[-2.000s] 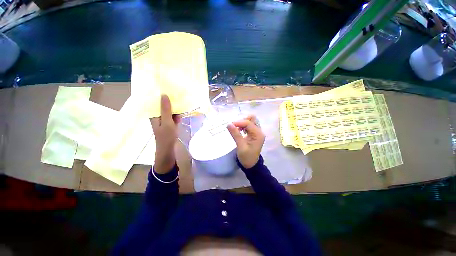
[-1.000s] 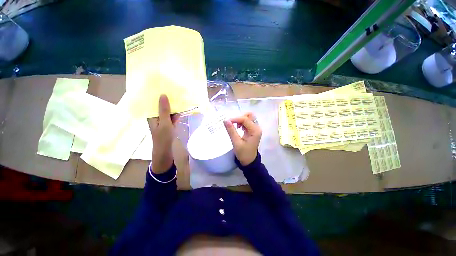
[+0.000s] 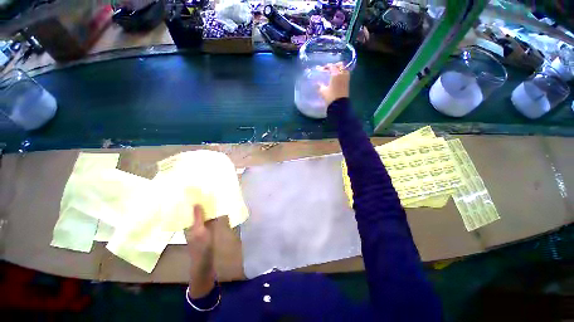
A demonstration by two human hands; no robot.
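A clear housing (image 3: 310, 94) with a round rim and white lower part is upright over the green conveyor belt. My right hand (image 3: 337, 83) is stretched out to it, with the fingers on its right side; whether it rests on the belt is hard to tell. My left hand (image 3: 201, 245) holds the yellow label sheet (image 3: 211, 182) by its lower edge, thumb on top. The sheet lies low over pale backing sheets (image 3: 135, 248). The whitish mat (image 3: 299, 217) lies in front of me.
Yellow label sheets (image 3: 422, 166) lie on the right, partly behind my right sleeve, with a narrow label strip (image 3: 476, 198) beside them. A green post (image 3: 418, 72) slants at the right. Other housings (image 3: 456, 94) stand on the belt (image 3: 189, 94). Boxes of small parts (image 3: 228, 28) are beyond it.
The housing has moved from the mat to the conveyor with my right hand. My left hand and its sheet are lower in the picture. The view has tilted up, showing the boxes beyond the belt.
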